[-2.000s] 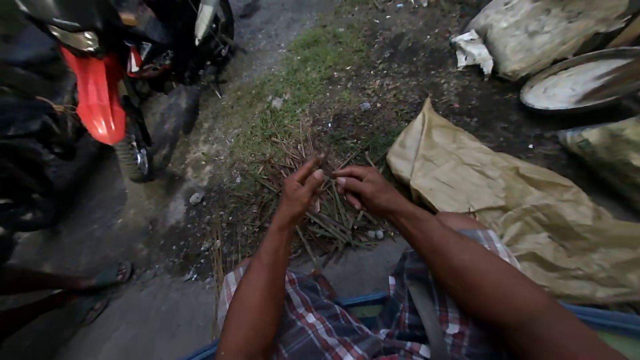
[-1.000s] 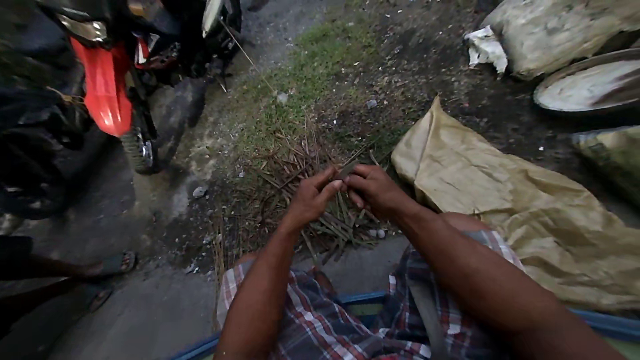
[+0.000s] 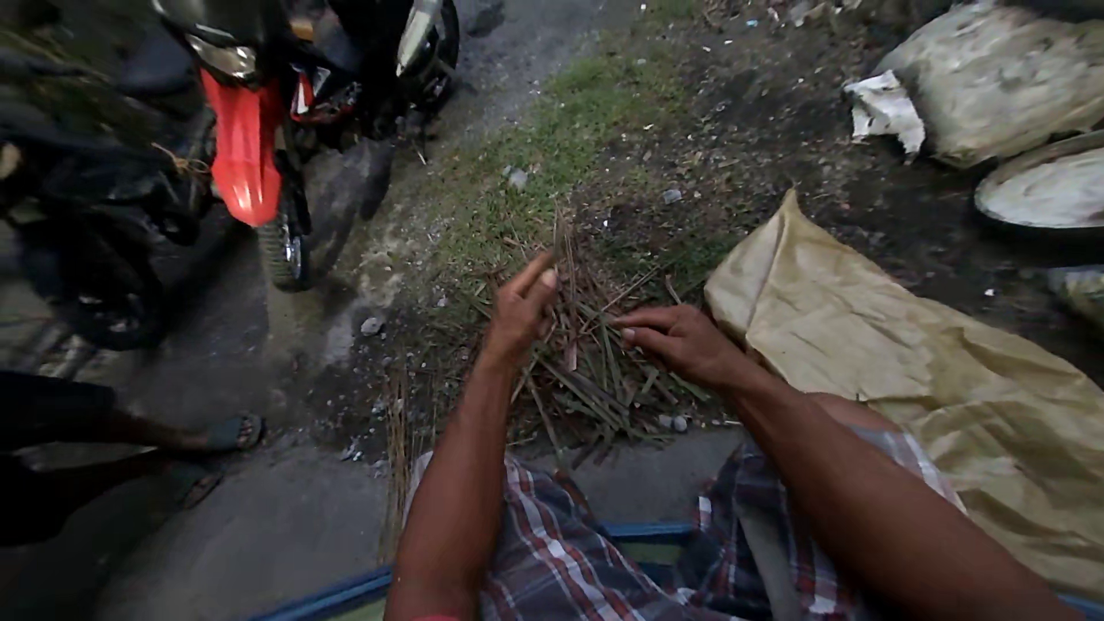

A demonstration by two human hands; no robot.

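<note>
My left hand [image 3: 520, 312] is above the left side of a heap of dry and greenish plant strips [image 3: 595, 379], its index finger pointing up and away and its thumb beside it. Whether a thin strip sits between them is too blurred to tell. My right hand [image 3: 677, 341] is over the heap's right side, thumb and forefinger close together near some thin strips; what they pinch, if anything, cannot be made out. Long thin brown sticks [image 3: 395, 457] stand or lie to the left of my left forearm.
A tan woven sack [image 3: 871, 328] spreads at the right. Behind it are a filled whitish sack [image 3: 1000, 78] and a round pan [image 3: 1048, 190]. A motorcycle with a red front fender [image 3: 244, 147] is at upper left. Another person's sandalled foot [image 3: 233, 433] is at left. I sit on a blue-edged seat [image 3: 647, 530].
My hands were together over the heap a second ago and are now apart, the left one to the left and the right one to the right.
</note>
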